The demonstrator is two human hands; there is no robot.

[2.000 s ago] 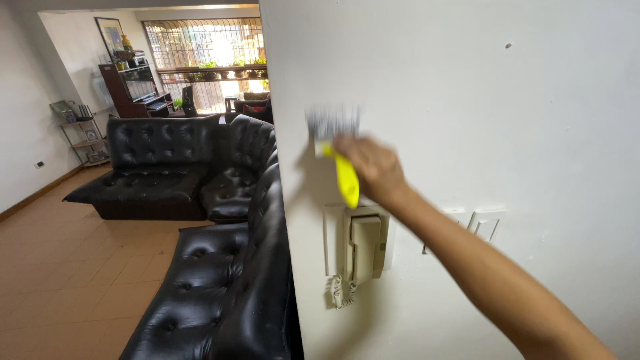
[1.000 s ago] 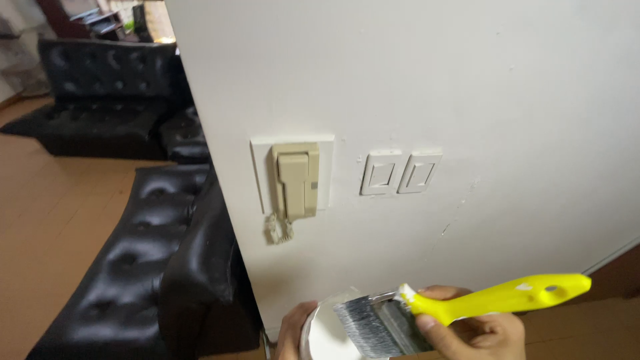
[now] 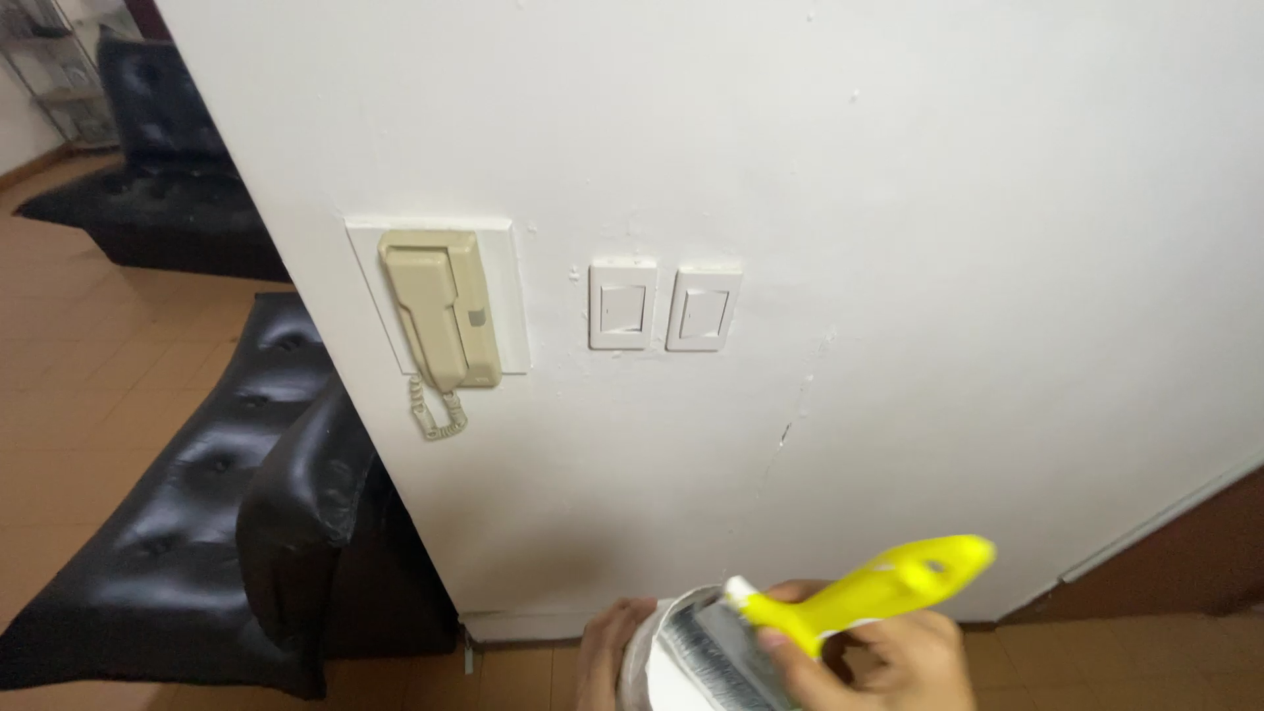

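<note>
At the bottom of the view, my right hand (image 3: 879, 657) grips a wide paintbrush (image 3: 874, 592) by its yellow handle. The brush's dark bristles, whitened with paint, lie over the mouth of a round container of white paint (image 3: 676, 686). My left hand (image 3: 607, 652) holds that container around its left side; the lower part of both is cut off by the frame edge. Above them rises a white wall (image 3: 938, 247). On it are a beige intercom handset (image 3: 425, 306) with a coiled cord, and two white light switches (image 3: 622, 306), (image 3: 705, 309) side by side.
Left of the wall's edge stands a black tufted leather sofa (image 3: 197, 474), with another section (image 3: 168, 178) behind it. Brown floor tiles (image 3: 59, 375) run beneath. A thin crack (image 3: 785, 434) marks the wall below the switches. A dark brown surface (image 3: 1175, 553) shows at the lower right.
Two seconds ago my right hand held the brush up against the wall above the intercom; it has since come down to the paint container. The view has tilted down and shifted.
</note>
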